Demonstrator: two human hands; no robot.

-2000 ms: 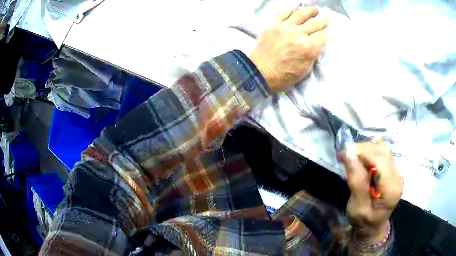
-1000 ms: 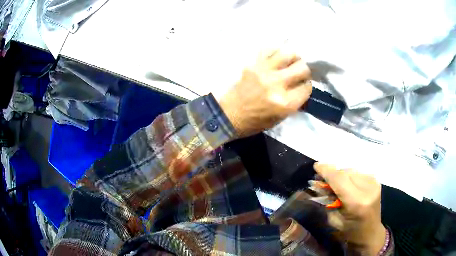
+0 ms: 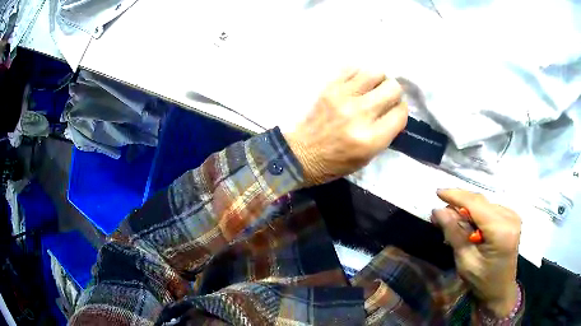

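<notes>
The off-white shirt (image 3: 503, 76) lies spread and wrinkled on the white table. Its black neck label (image 3: 422, 140) with faint white lettering shows at the near side. My left hand (image 3: 357, 124) lies on the cloth at the label's left end, fingers curled; what its fingertips grip is hidden. My right hand (image 3: 481, 239) is over the table's near edge, right of and below the label. It is closed around the thread snips (image 3: 473, 234), of which only orange-red handle parts show; the blades are hidden.
A snap button (image 3: 560, 209) shows on cloth at the right. More pale garments (image 3: 79, 16) lie at the table's far left. On the floor at left stand blue bins (image 3: 105, 191), with grey cloth (image 3: 111, 118) hanging over one. The table's near edge (image 3: 191, 109) runs diagonally.
My left hand has come down and left from the cloth, and the black label is now uncovered. My right hand with the snips dropped away from the cloth, then rose a little to the right.
</notes>
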